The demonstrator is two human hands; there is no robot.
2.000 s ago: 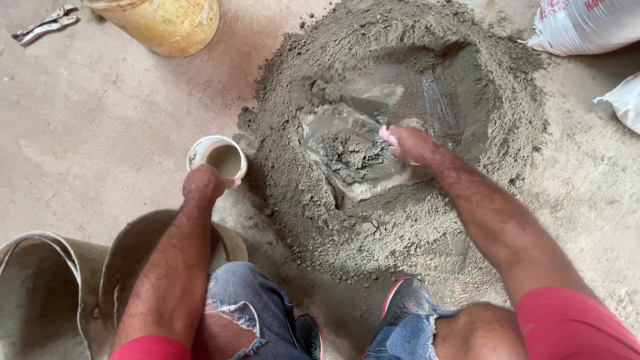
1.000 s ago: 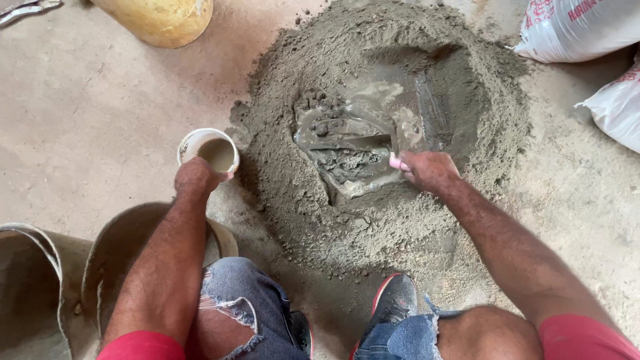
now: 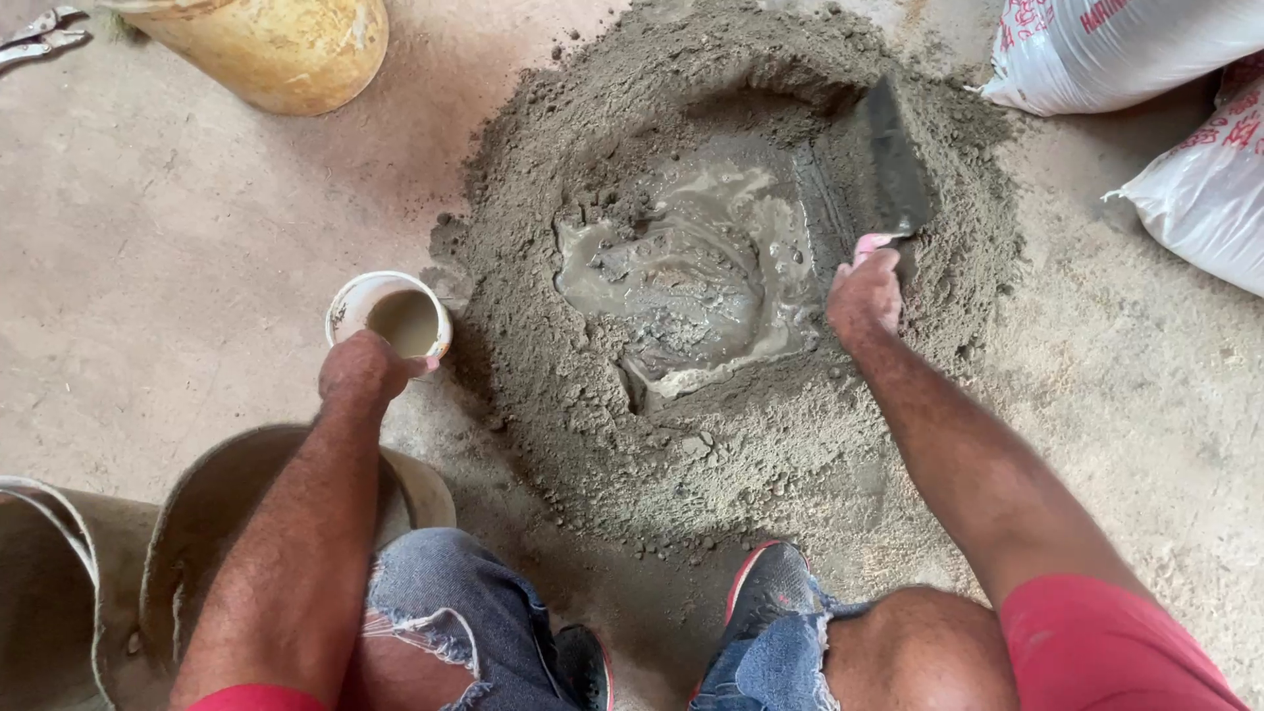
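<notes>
My left hand (image 3: pixel 367 370) grips the near rim of a small white plastic tub (image 3: pixel 339 306), which holds murky water (image 3: pixel 405 321). My right hand (image 3: pixel 869 296) is closed round the pink handle of a trowel (image 3: pixel 897 163); its dark metal blade points away from me, against the right inner wall of a ring of grey mortar mix (image 3: pixel 553 138). Wet, soupy mortar (image 3: pixel 691 276) lies in the hollow of the ring, left of the trowel. The tub is just left of the ring's outer edge.
A stained yellow bucket (image 3: pixel 286 49) stands at the upper left, with locking pliers (image 3: pixel 39 39) on the floor beside it. Two large buckets, one with a raised rim (image 3: pixel 227 444), stand at the lower left. White printed sacks (image 3: pixel 1106 59) lie at the upper right. My shoes are near the ring's front edge.
The trowel has moved from the wet middle to the right side of the ring, its blade now pointing away. The wet mortar looks more spread out. My left hand still holds the tub.
</notes>
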